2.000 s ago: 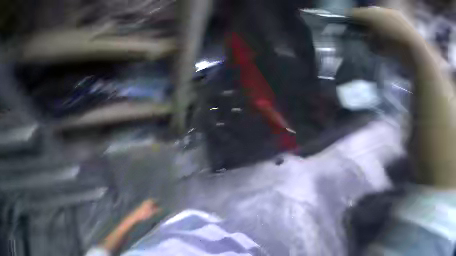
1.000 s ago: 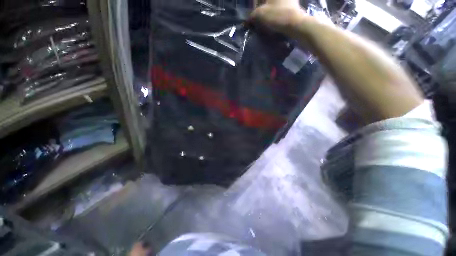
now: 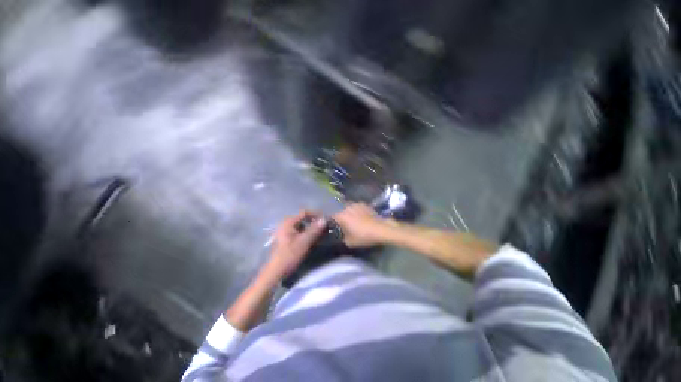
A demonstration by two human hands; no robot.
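Note:
The view is strongly blurred. My left hand (image 3: 293, 242) and my right hand (image 3: 362, 225) are close together in front of my striped shirt. The fingers of both hands are curled around a small dark thing (image 3: 321, 224) with small glints between them; what it is cannot be told. A dark shape (image 3: 317, 257) lies just below the hands, against the shirt, partly hidden by them.
A pale, smeared floor area (image 3: 172, 142) spans the left and middle. Shiny plastic with a bright glare (image 3: 394, 200) is just beyond my right hand. Dark, streaked goods (image 3: 567, 201) stand along the right. A dark strip (image 3: 107, 201) lies at the left.
The view has swung away from the shelves and the dark garment with the red stripe. My right hand has left that garment's plastic and come down to my left hand at the shirt.

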